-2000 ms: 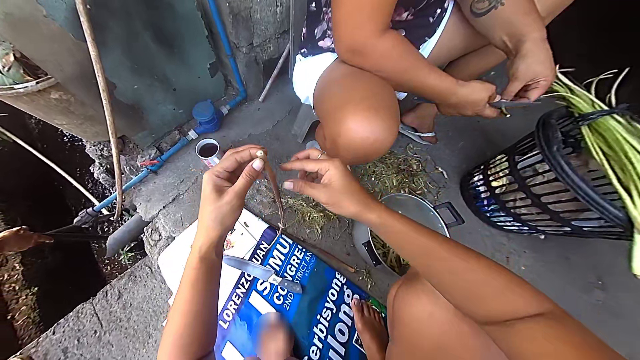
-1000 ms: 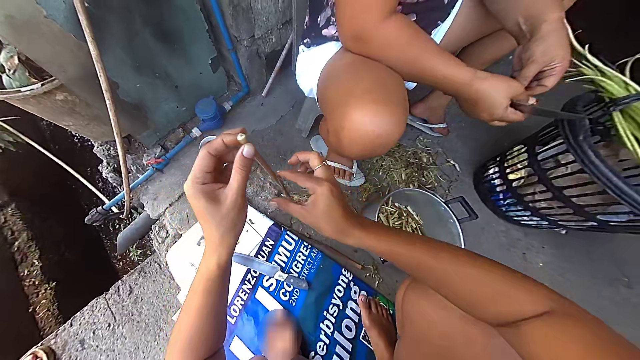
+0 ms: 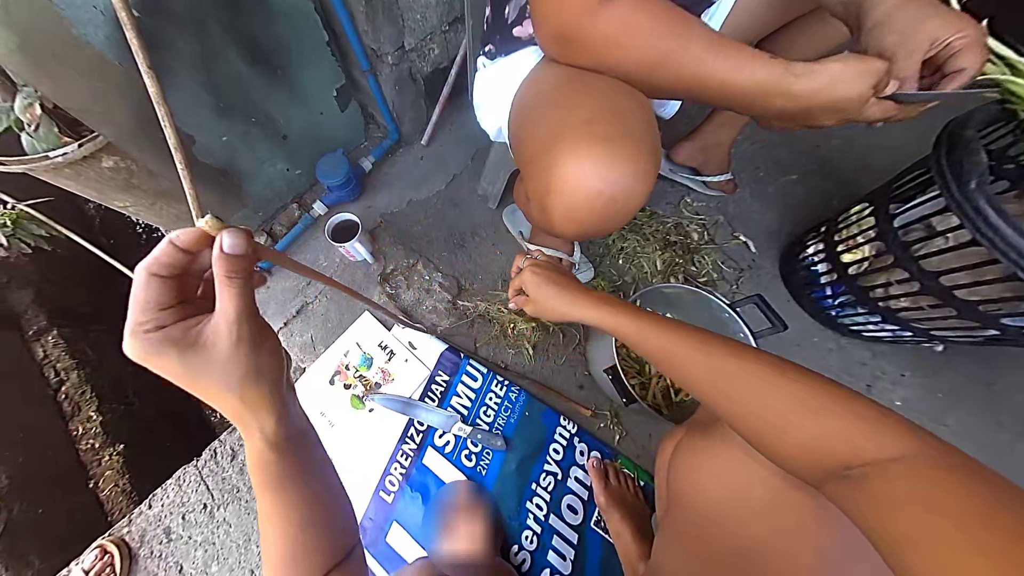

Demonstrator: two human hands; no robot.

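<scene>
Raised at the left, my left hand [image 3: 204, 296] pinches the pale end of a long thin brown stalk [image 3: 320, 280] between thumb and fingers. The stalk slants down to the right. My right hand [image 3: 548, 290] is low over the ground near green peelings [image 3: 520, 328], its fingers closed together; whether something is between them I cannot tell. A kitchen knife [image 3: 436, 418] lies on a printed blue and white tarpaulin [image 3: 512, 488]. Right of the peelings, a metal pot [image 3: 696, 308] holds cut stalk pieces [image 3: 652, 380], partly hidden by my right forearm.
Another person crouches opposite, holding a knife [image 3: 944, 96]. A black slatted basket [image 3: 896, 240] with green stalks stands at the right. A mug of dark liquid [image 3: 347, 234] is by the blue pipe [image 3: 364, 72]. More peelings [image 3: 664, 248] lie near the person's sandals; a concrete ledge [image 3: 192, 496] is lower left.
My right hand has moved away from the stalk, down toward the peelings. My left hand keeps its pinch on the stalk's end.
</scene>
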